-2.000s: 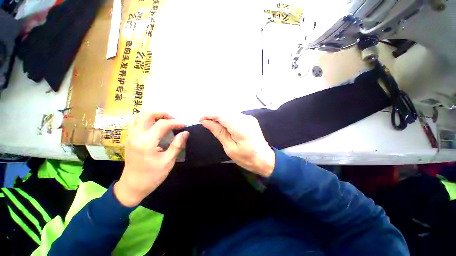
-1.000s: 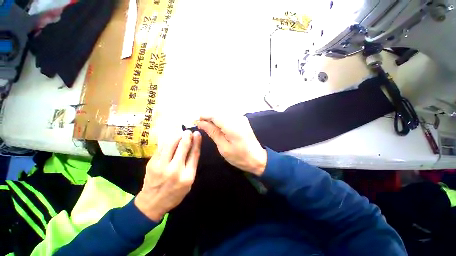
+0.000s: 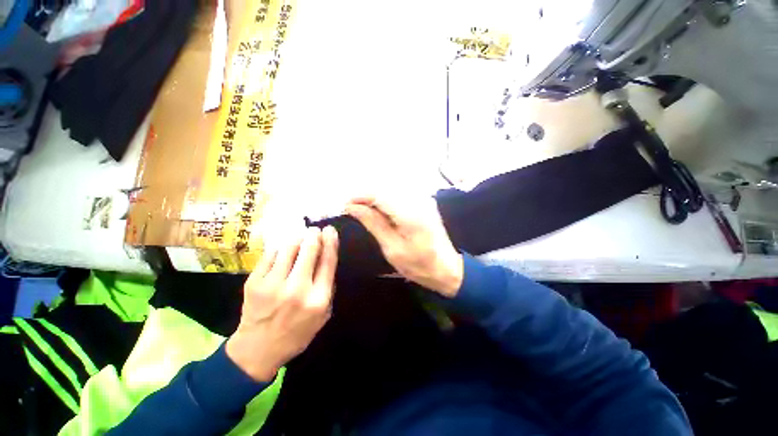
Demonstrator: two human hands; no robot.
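Observation:
A black fabric strip (image 3: 546, 202) runs along the table's front edge, from beside the machine on the right to my hands. My left hand (image 3: 290, 294) pinches the strip's left end from below, fingertips on its upper edge. My right hand (image 3: 411, 247) grips the upper edge just to the right, thumb and fingers together. A small dark tip of the strip sticks out past my left fingertips. The fabric between and under my hands is partly hidden.
A white sewing machine (image 3: 674, 51) stands at upper right, with black-handled shears (image 3: 678, 192) and a red-handled tool (image 3: 723, 223) beside it. Cardboard (image 3: 175, 128) with yellow tape (image 3: 235, 140) lies left, then black cut pieces (image 3: 124, 72). Neon garments (image 3: 162, 349) lie lower left.
Since two seconds ago, my left hand has turned and moved slightly right, its fingers now straighter on the strip's end. The dark tip now shows past them. My right hand stays nearly in place.

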